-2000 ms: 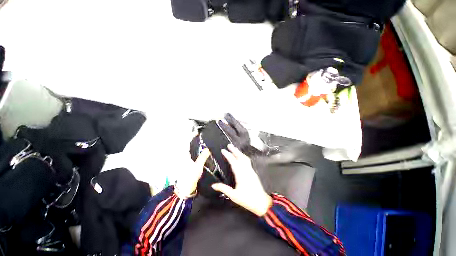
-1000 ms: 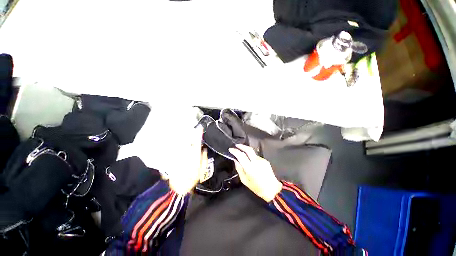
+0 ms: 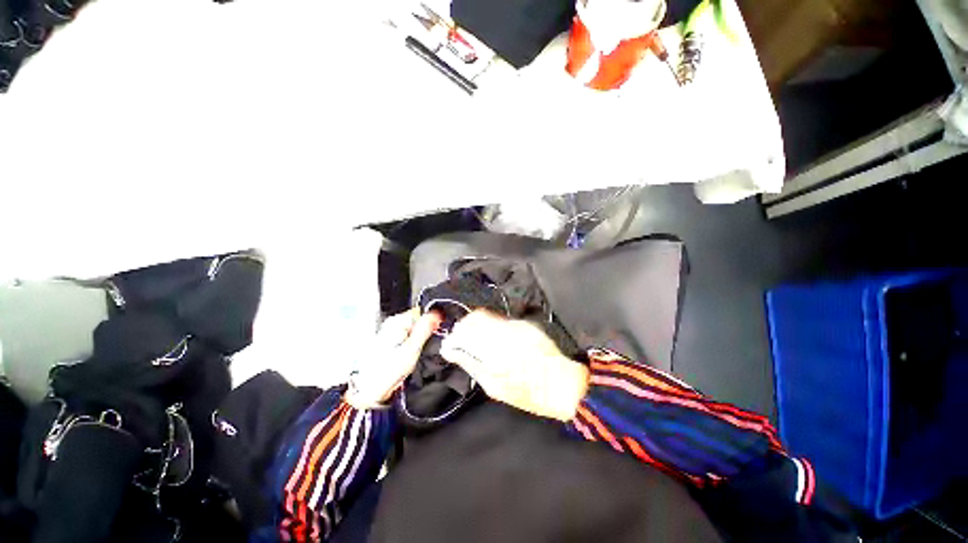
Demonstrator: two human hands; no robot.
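Note:
A black fabric bag (image 3: 435, 390) lies crumpled and open on the dark apron over my lap, with a thin silver-white zipper line curving round its opening. My left hand (image 3: 391, 355) pinches the bag's edge from the left side. My right hand (image 3: 510, 358) holds the bag's edge from the right, its fingers curled close to my left fingertips. Both hands are bare and partly washed out by bright light. What lies between the fingertips is too small to tell.
Unfinished black bags (image 3: 127, 403) with silver zips heap at left. On the white table (image 3: 318, 127) are small scissors (image 3: 444, 30), a black pen (image 3: 442, 66) and a red-labelled bottle (image 3: 610, 51). Clear plastic (image 3: 525, 217) shows under the table edge. A blue crate (image 3: 823, 371) stands at right.
The view has shifted, so table items sit higher. The bag has been opened out and lowered onto the lap. My hands have come together at its edge.

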